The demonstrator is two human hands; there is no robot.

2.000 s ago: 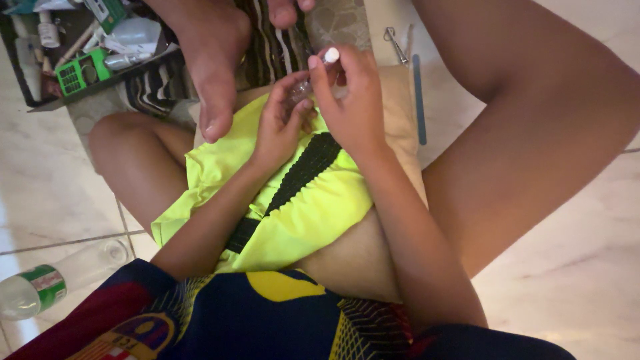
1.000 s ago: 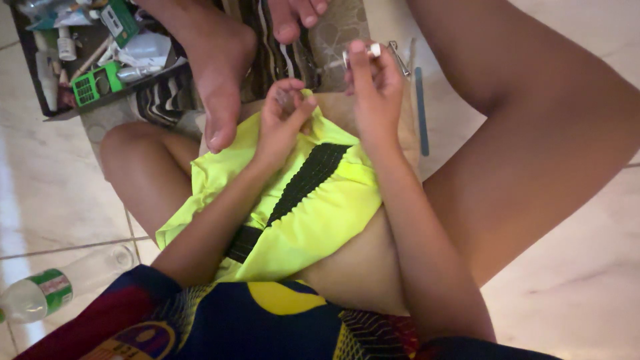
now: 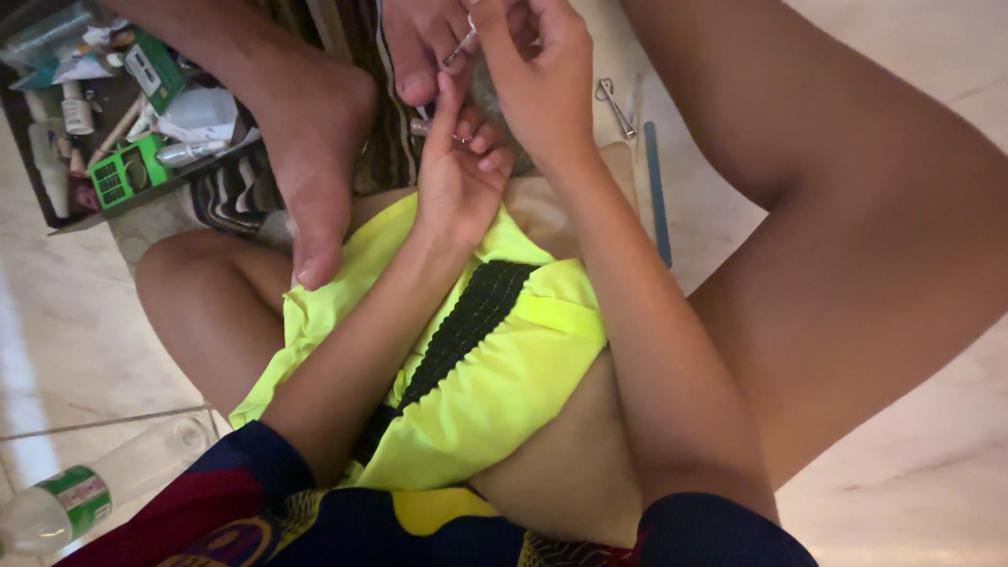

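Observation:
My left hand (image 3: 465, 169) is palm up below another person's foot (image 3: 413, 59), one finger raised against the toes. A small clear bottle, probably nail polish (image 3: 423, 127), shows beside that finger, partly hidden by the hand. My right hand (image 3: 543, 87) pinches a small applicator brush (image 3: 459, 49), its tip at a toenail; the pale cap is mostly hidden by my fingers. The person's other foot (image 3: 323, 157) rests with its toes on my bright yellow shorts (image 3: 504, 378).
A dark tray (image 3: 157, 193) at upper left holds bottles, tubes and a green plastic item. A nail clipper (image 3: 616, 108) and a blue nail file (image 3: 657, 193) lie to the right. A plastic bottle with a green label (image 3: 83, 496) lies on the tiles at lower left.
Two seconds ago my hands were together around the bottle and white cap; then they were apart. Now the right hand has the brush at the toes, and my left hand has moved up to them.

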